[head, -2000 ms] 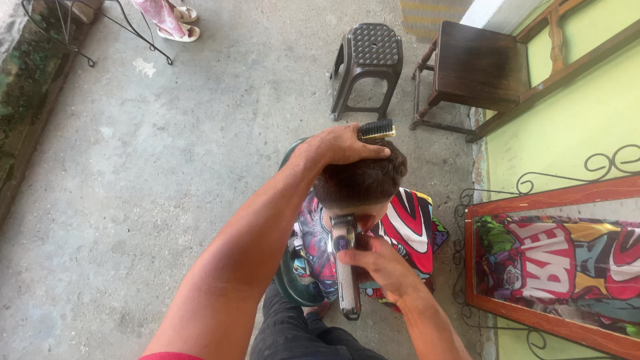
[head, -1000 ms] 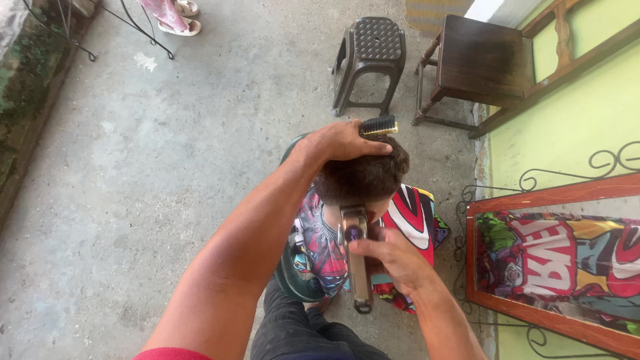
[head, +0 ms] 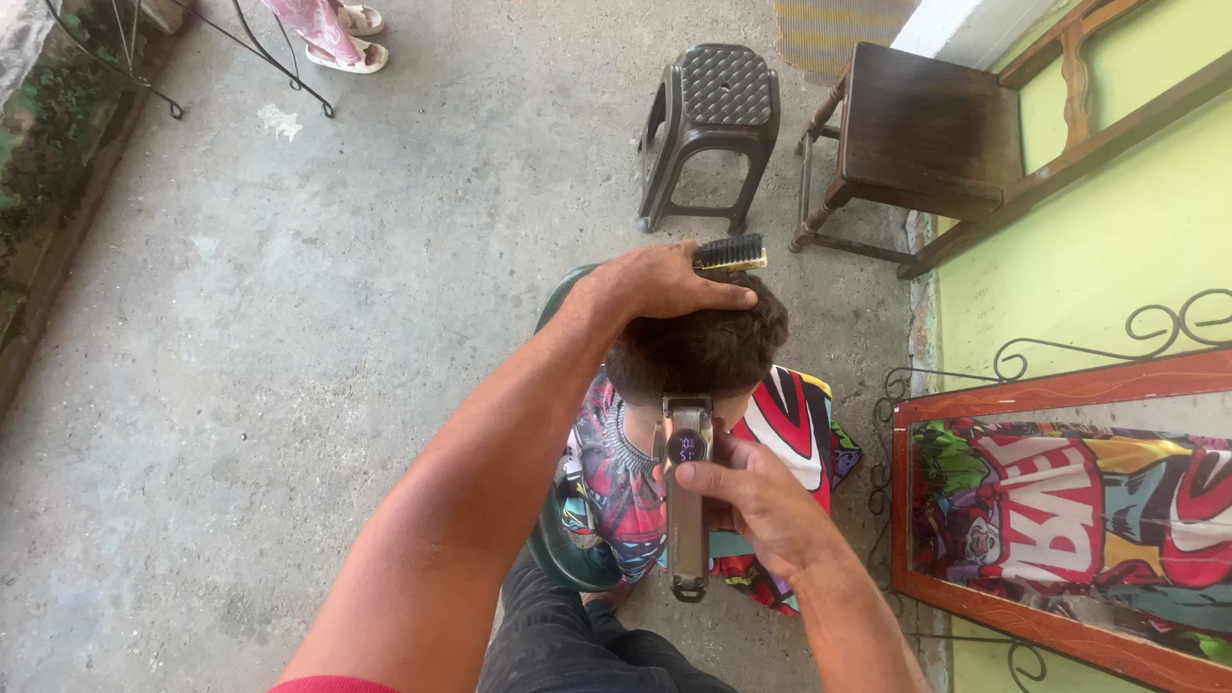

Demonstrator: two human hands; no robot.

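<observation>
A seated person's head with dark hair (head: 698, 342) is seen from above and behind, a colourful printed barber's cape (head: 621, 472) around the neck. My left hand (head: 669, 281) rests on top of the head and holds a brush with black bristles (head: 730, 252), its far end jutting out to the right. In my right hand (head: 746, 486) is a metallic hair clipper (head: 687, 520), upright in view with a lit display; its blade end meets the hair low at the back of the head. My right thumb lies on the clipper's body. The seated person's face is hidden.
A dark plastic stool (head: 727, 87) and a wooden chair (head: 929, 130) stand beyond the head. At right, a wood-framed mirror (head: 1049, 385) reflects the cape. The green chair (head: 568, 568) is under the seated person. Another person's sandalled feet (head: 356, 53) show at upper left.
The clipper tilted and shifted a little between the earlier frames, and its blade end now sits at the lower hairline. My left hand has stayed on top of the head with the brush.
</observation>
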